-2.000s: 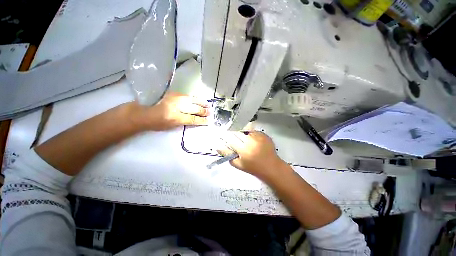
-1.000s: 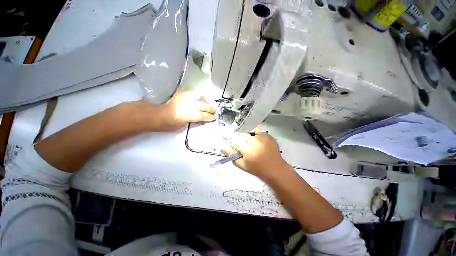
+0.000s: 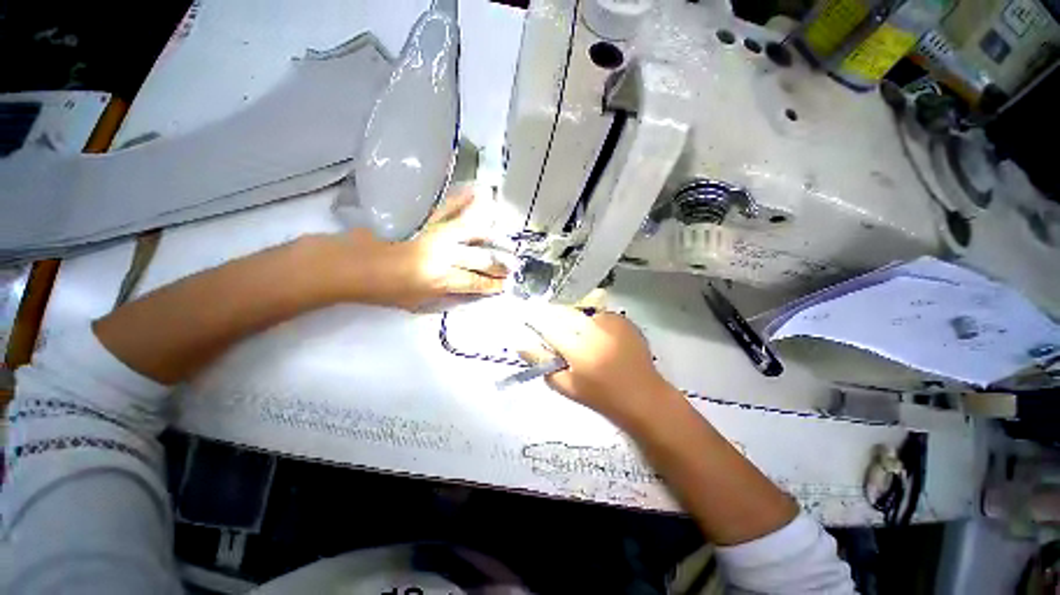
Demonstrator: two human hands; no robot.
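Note:
My left hand [image 3: 448, 265] lies flat with fingers spread just left of the presser foot [image 3: 535, 276], washed out by the lamp light. My right hand [image 3: 595, 355] is at the front right of the foot and holds a thin silver tool, possibly snips [image 3: 531, 372], which points left from under the fingers. Its fingertips rest on the bed near the needle. The work under the fingers is too bright to make out. The off-white lockstitch machine head [image 3: 587, 151] stands over the fingertips.
A stack of pale grey curved panels [image 3: 233, 169] lies on the left. The shiny lamp shade [image 3: 409, 134] hangs over my left hand. A black-handled tool [image 3: 742, 330] and paper sheets [image 3: 918, 323] lie right. A yellow-labelled bottle [image 3: 854, 41] stands behind. A narrow tan strip [image 3: 138, 265] is at left.
My left hand's fingers have spread, and a finger or thumb is now raised toward the lamp shade. My right hand stays nearly in place with the silver tool. The view has shifted slightly.

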